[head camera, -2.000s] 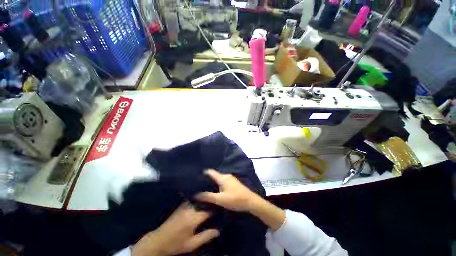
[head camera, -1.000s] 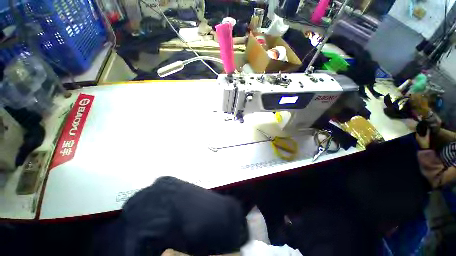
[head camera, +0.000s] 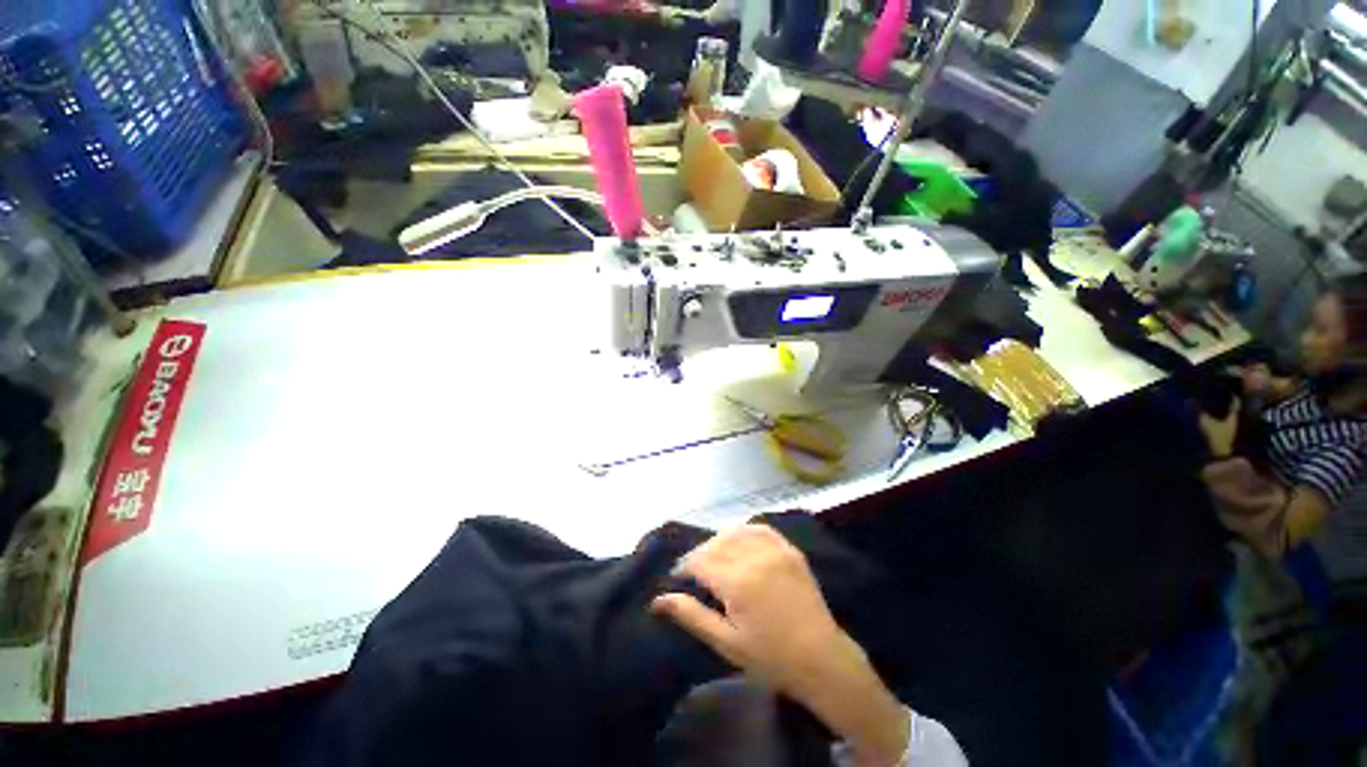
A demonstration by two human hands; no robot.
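Observation:
A dark navy garment (head camera: 495, 644) lies heaped over the front edge of the white machine table and hangs down toward my lap. My right hand (head camera: 757, 599) rests on top of the cloth, with thumb and fingers closed on a fold of it. My left hand is not visible; the cloth or the lower picture edge may hide it. The white sewing machine (head camera: 900, 277) stands behind the garment with its screen lit. No cloth lies under its needle area (head camera: 655, 366).
Yellow-handled snips (head camera: 807, 447) and second scissors (head camera: 918, 435) lie right of the needle. A gold pack (head camera: 1023, 382) lies at the table's right end. A pink thread cone (head camera: 609, 158) and a lamp (head camera: 445, 226) stand behind. Another person (head camera: 1289, 457) sits far right.
The garment came off the tabletop to the front edge, then rose slightly over it. Both hands showed on it at first; now only my right hand shows. The view has shifted right.

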